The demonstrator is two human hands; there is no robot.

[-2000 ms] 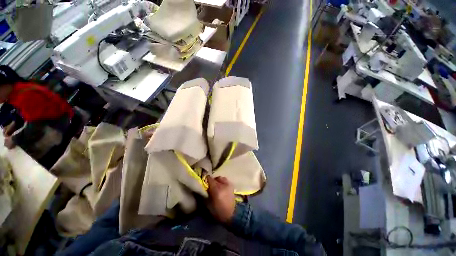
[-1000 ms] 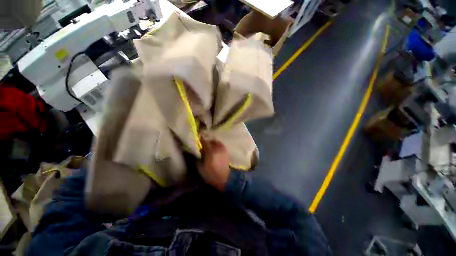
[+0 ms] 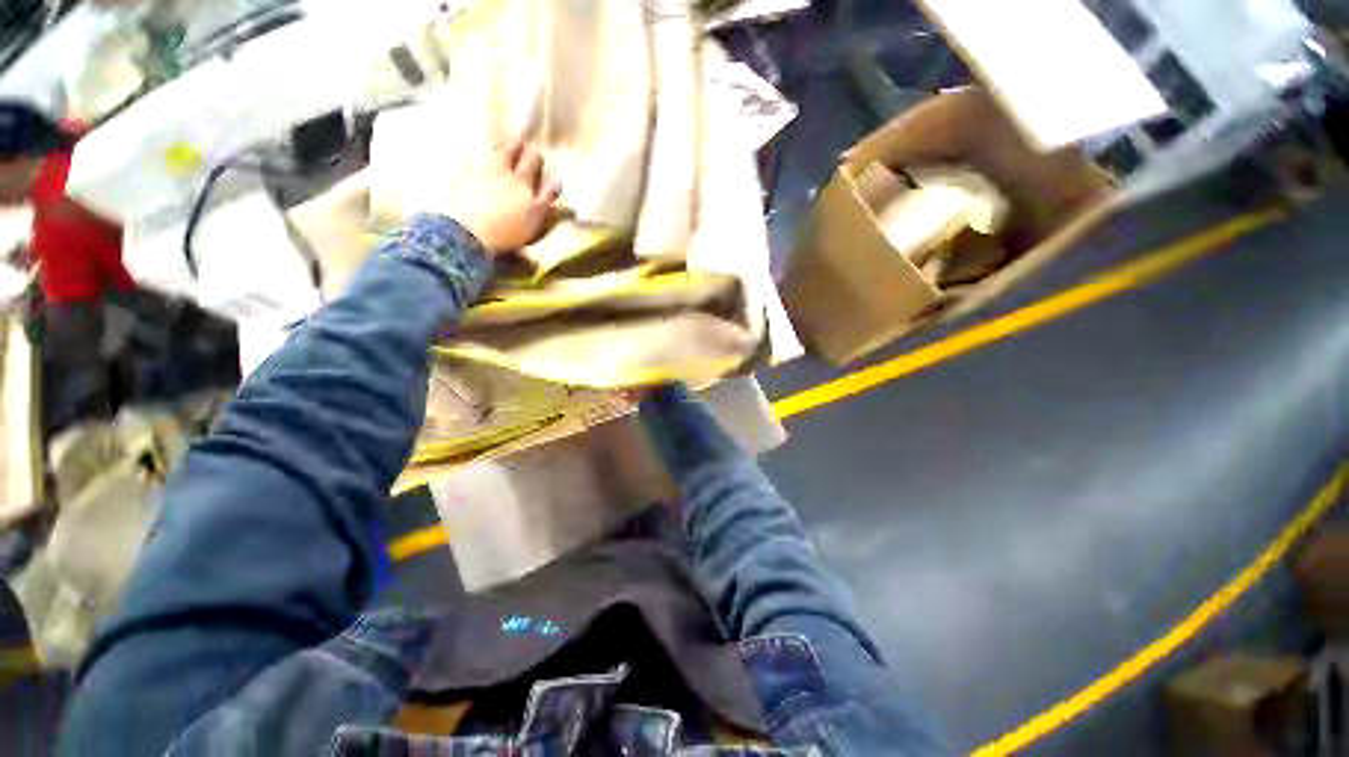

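Beige fabric pieces with yellow trim lie heaped over a stack on a white table in front of me, their far part reaching the top of the picture. My left hand lies on the upper left of the heap; the blur hides whether its fingers pinch the fabric. My right sleeve runs up to the heap's near edge, and the right hand is hidden beneath the fabric there. A pale board edge shows below the stack.
An open cardboard box with beige pieces stands right of the table. A white machine is at left, with a person in red beyond. More beige pieces lie at lower left. Yellow lines cross the grey floor.
The beige pieces have moved from my lap up onto the stack. My left hand has come into view on top, and my right hand has gone out of sight under them. The view has turned.
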